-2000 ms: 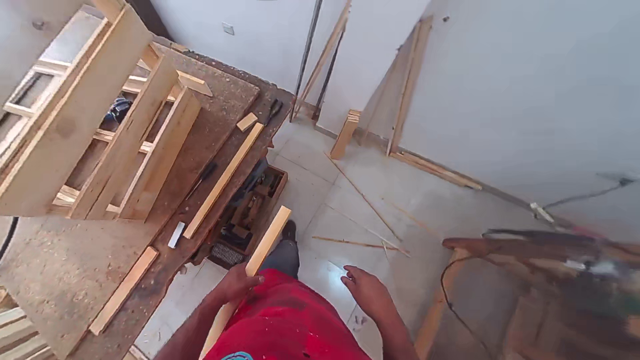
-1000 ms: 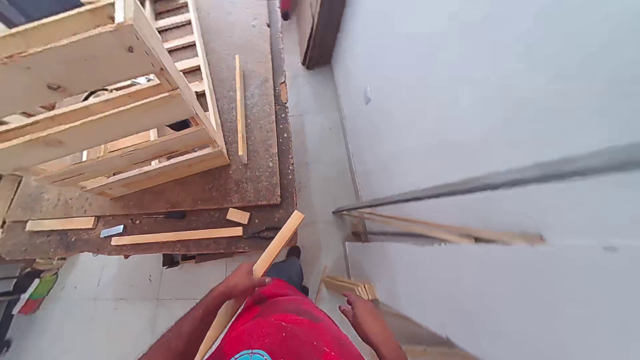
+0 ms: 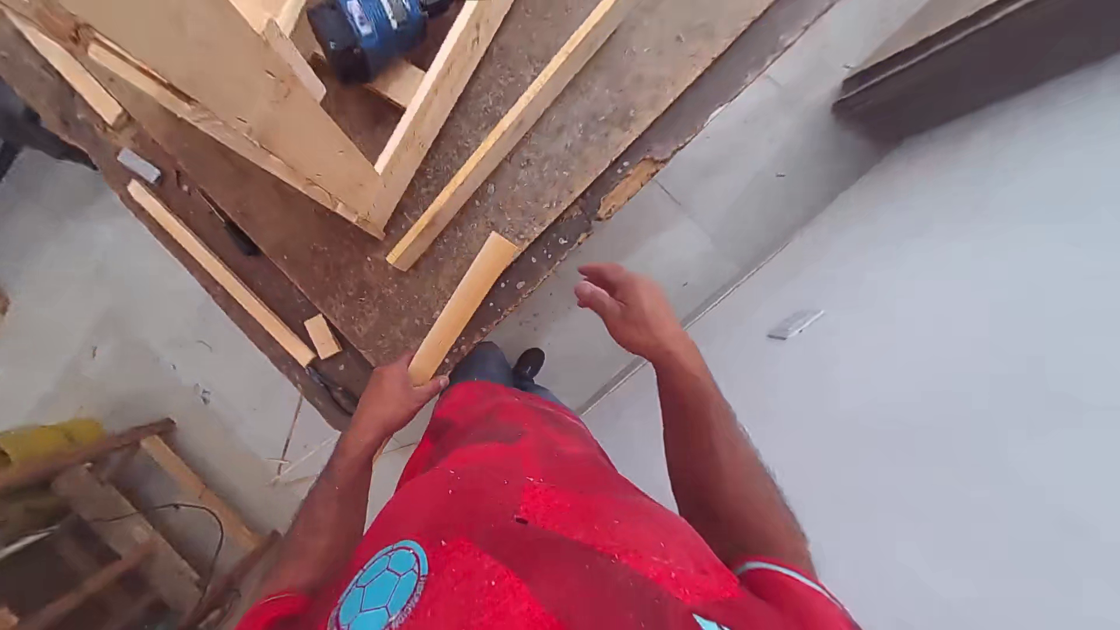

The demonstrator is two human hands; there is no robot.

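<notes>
My left hand [image 3: 394, 398] is closed around a pale wooden slat [image 3: 464, 306], whose far end reaches over the corner of the workbench [image 3: 350, 289]. My right hand [image 3: 630, 306] is off to the right of the bench edge, fingers apart and slightly curled, holding nothing. Just beyond the held slat, a longer wooden strip [image 3: 507, 131] lies on the bench beside a wooden frame [image 3: 297, 122]. A blue and black power tool [image 3: 372, 31] is partly visible inside that frame.
Along the bench's left edge lie another strip [image 3: 219, 271], a small wood block [image 3: 322, 337] and a light grey piece [image 3: 139, 164]. A white wall [image 3: 945, 350] rises at right; a dark-sided object [image 3: 971, 79] stands far right. Timber pieces [image 3: 131, 525] are at lower left.
The view has turned strongly and come nearer the bench's long side. The slat has stayed in my left hand, and its end now overlaps the bench corner. My right hand remains empty.
</notes>
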